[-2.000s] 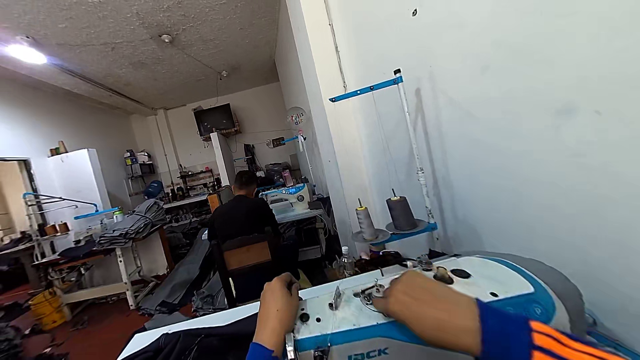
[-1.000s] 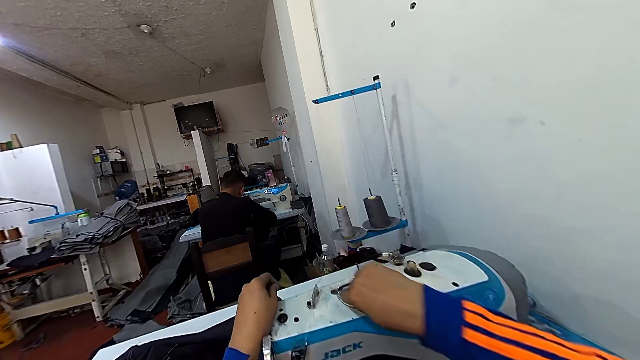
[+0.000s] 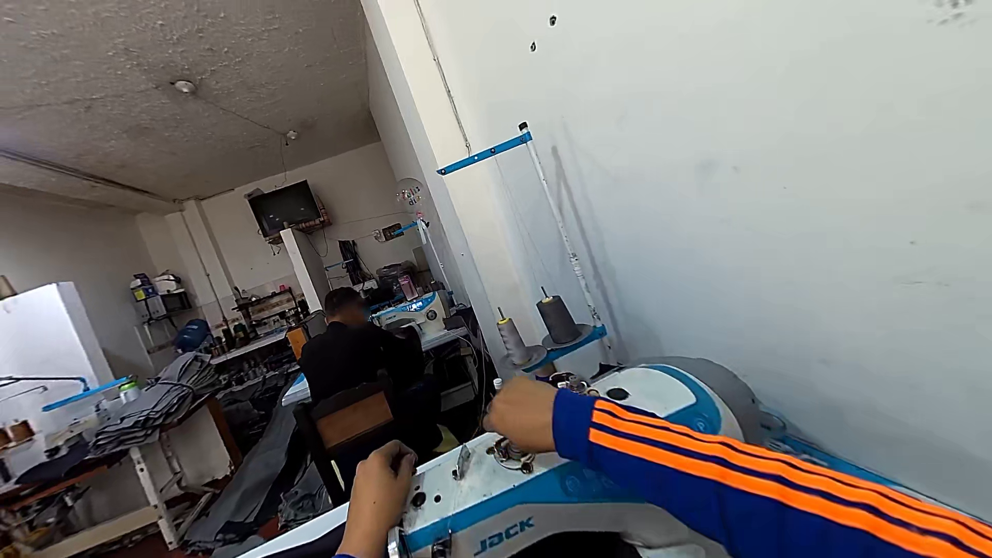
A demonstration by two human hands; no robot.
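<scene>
A white and blue Jack sewing machine [image 3: 496, 504] fills the lower middle of the head view. My right hand [image 3: 523, 415], in a blue sleeve with orange stripes, is curled over the machine's top beside the metal thread tension parts [image 3: 511, 457]; its fingertips are hidden. My left hand [image 3: 384, 484] is bent at the left end of the machine head, thumb and fingers close together; any thread between them is too fine to tell. Behind the machine, a grey thread cone [image 3: 558, 319] and a lighter thread cone [image 3: 512, 341] stand on a blue and white thread stand [image 3: 570, 248].
Ahead, a person in black [image 3: 341, 360] sits on a wooden chair [image 3: 360, 422] at another sewing machine [image 3: 415, 311]. Stacked grey fabric [image 3: 159, 407] lies on a table at left, with more cloth on the floor. A white wall [image 3: 775, 232] rises close on the right.
My right hand has lifted off the tension parts and moved toward the machine's far side. My left hand stays near the machine's left end. The view has shifted somewhat.
</scene>
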